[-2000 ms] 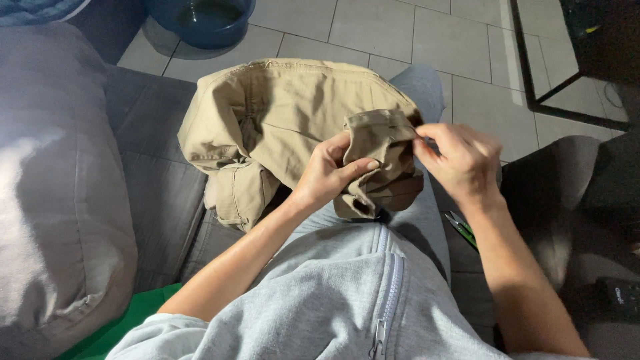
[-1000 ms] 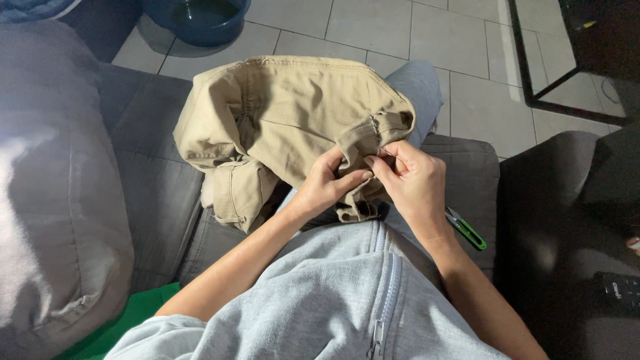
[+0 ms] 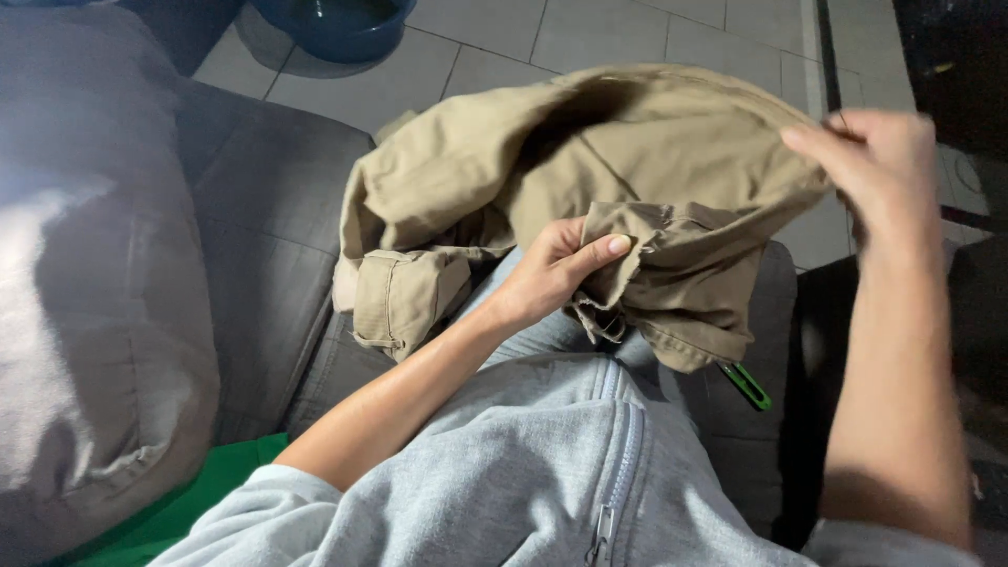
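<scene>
A khaki cloth garment (image 3: 472,157) with seams and a cuffed end lies across my lap. My left hand (image 3: 555,272) pinches a frayed, raw-edged part of it, thumb on top, near the middle of the view. At the upper right my right hand (image 3: 874,157), slightly blurred, grips the garment's outer edge and holds it out and up, away from the left hand. Loose threads hang under the left hand. Just below the cloth on the right, a green-handled tool (image 3: 744,386) lies on the grey seat, its upper end hidden by the garment.
A large grey cushion (image 3: 94,299) stands at the left on the grey sofa seat (image 3: 252,244). Green fabric (image 3: 213,480) lies under it. A blue basin (image 3: 339,39) sits on the tiled floor at the top. Dark upholstery (image 3: 819,339) is at the right.
My right hand has moved from beside the left hand out to the upper right, drawing the garment's edge with it. The left hand still holds the cloth near the middle.
</scene>
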